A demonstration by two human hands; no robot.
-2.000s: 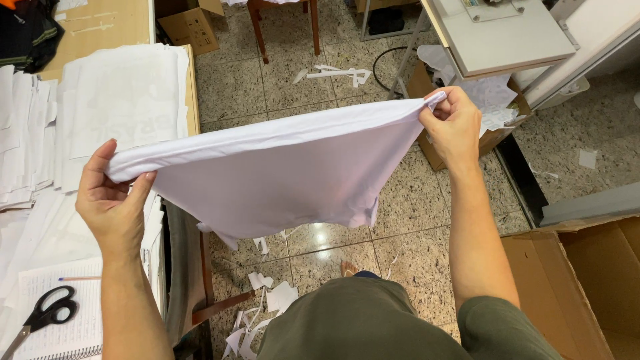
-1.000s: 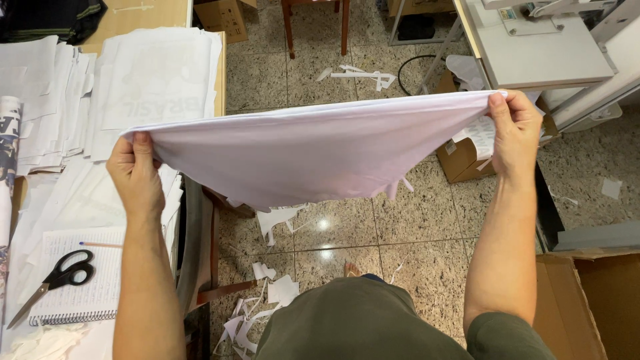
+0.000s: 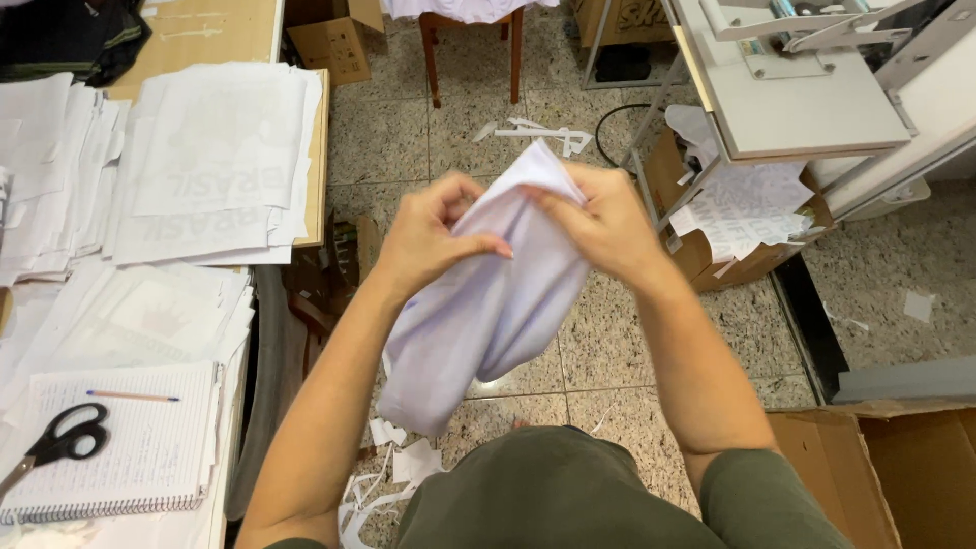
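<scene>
A white cloth (image 3: 496,305), bunched into loose folds, hangs in front of my body above the tiled floor. My right hand (image 3: 602,217) pinches its upper edge near the pointed top, thumb over the fabric. On the other side, my left hand (image 3: 450,229) is at the cloth's upper left edge, its thumb lying across the front of the folds. The left fingertips are partly behind the fabric, so how firmly they hold it is hard to see. The lower end of the cloth droops to the left.
At left, a table bears paper stacks (image 3: 213,160), a spiral notebook (image 3: 137,435), a pen (image 3: 132,396) and black-handled scissors (image 3: 69,438). Paper scraps (image 3: 412,461) lie on the floor. A press machine (image 3: 793,91) stands right, above a box of sheets (image 3: 686,255); another cardboard box (image 3: 831,473) is lower right.
My hands have come together from far apart. The cloth, stretched wide between them before, now hangs gathered in folds.
</scene>
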